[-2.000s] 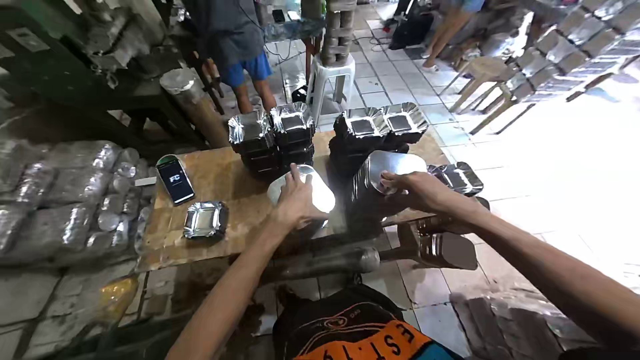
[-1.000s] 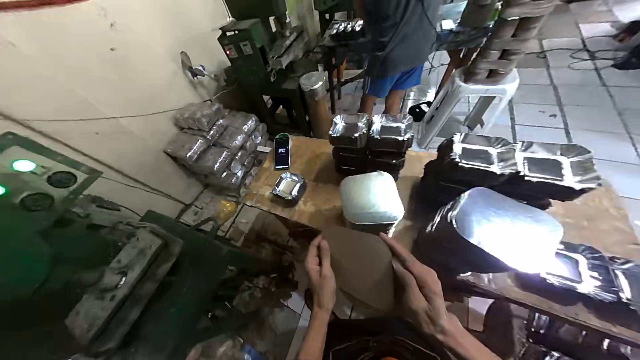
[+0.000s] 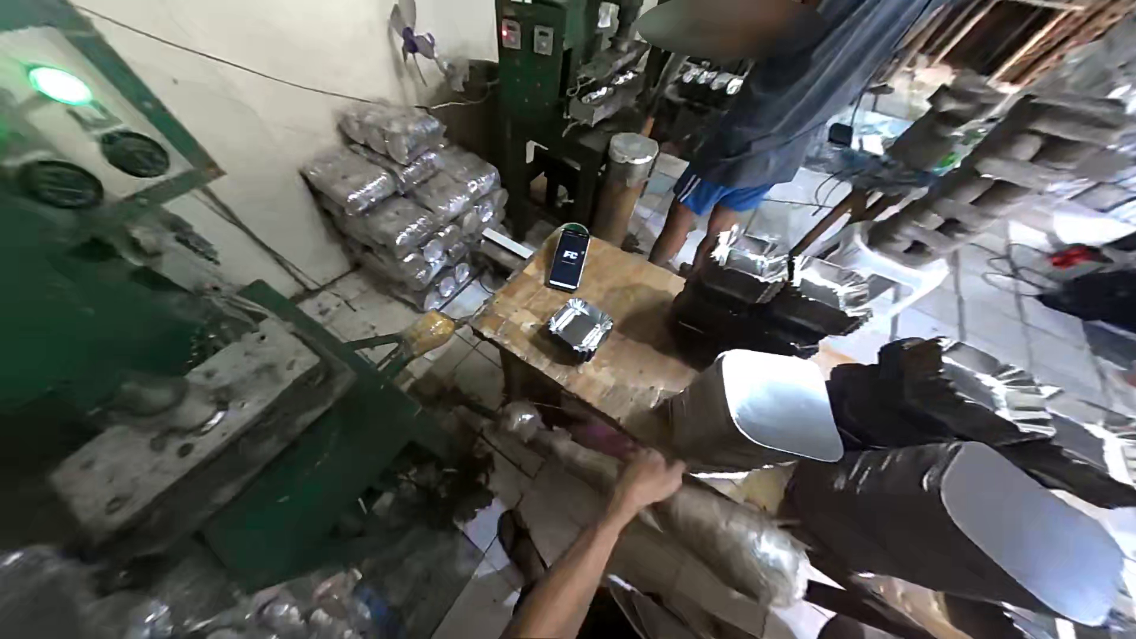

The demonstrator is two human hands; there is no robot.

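My left hand reaches in from the bottom, its fingers curled at the table's front edge, above a long plastic-wrapped roll. Whether it grips anything is unclear; a blurred pinkish thing lies just beyond it. My right hand does not show. To the right of my left hand stands a tall stack of foil sheets or lids with a rounded silver top. A larger such stack is at the lower right. A small stack of foil trays sits on the wooden table, near a phone.
More foil tray stacks stand at the table's back right. A green machine with a metal block is on the left. Wrapped bundles are piled by the wall. A person stands beyond the table beside a metal-topped cylinder.
Both hands were around a brown, rounded-corner stack one second ago; now only my left hand shows, at the table edge. The view has shifted considerably.
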